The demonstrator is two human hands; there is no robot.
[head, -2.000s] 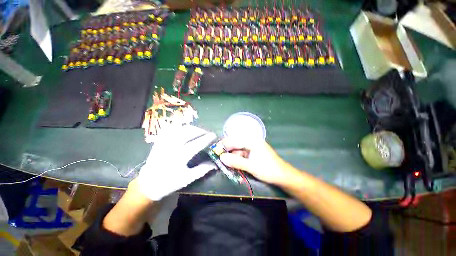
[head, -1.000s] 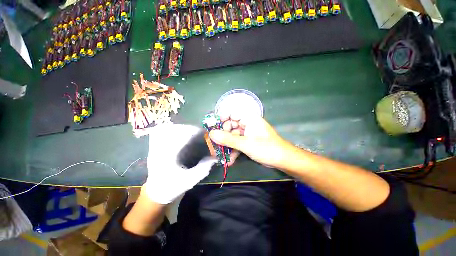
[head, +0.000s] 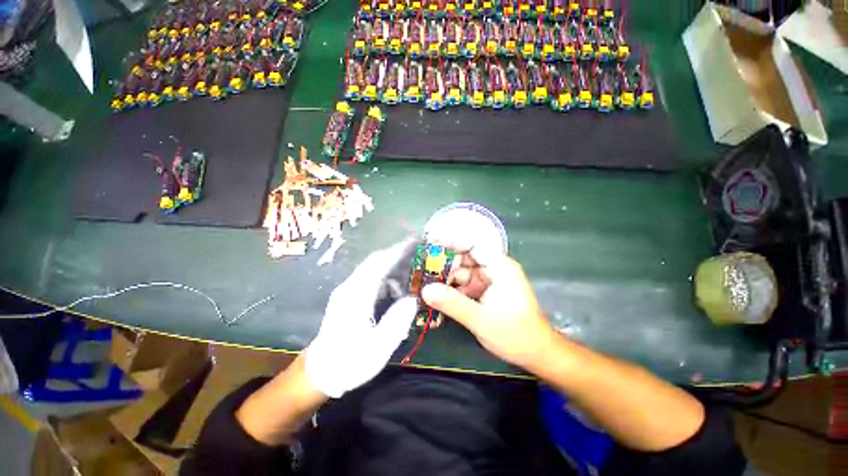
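A small green circuit board [head: 435, 259] with a yellow block at its upper end is held between both hands in front of me. Red wire hangs from its lower end. My left hand [head: 367, 321], in a white glove with dark fingertips, grips the board's left side. My bare right hand [head: 493, 302] holds its right side with thumb and fingers. A copper-brown strip shows at the board's left side, partly hidden by the fingers. The round dish of white paste [head: 468, 223] lies just beyond my right hand. A loose pile of copper-coloured and pale strips [head: 311, 206] lies to the left.
Boards stand in rows on black mats [head: 521, 138] at the back. Two boards [head: 368, 136] lie above the strip pile. A pair [head: 181, 179] lies on the left mat. A fan [head: 751, 193], yellow-green cup [head: 736, 288] and open box [head: 748, 74] are right. White wire [head: 167, 285] curves left.
Since the one-second-old frame, the view has shifted and the hands have closed around the board. The copper-coloured strip seen near the left fingers is now against the board's left side.
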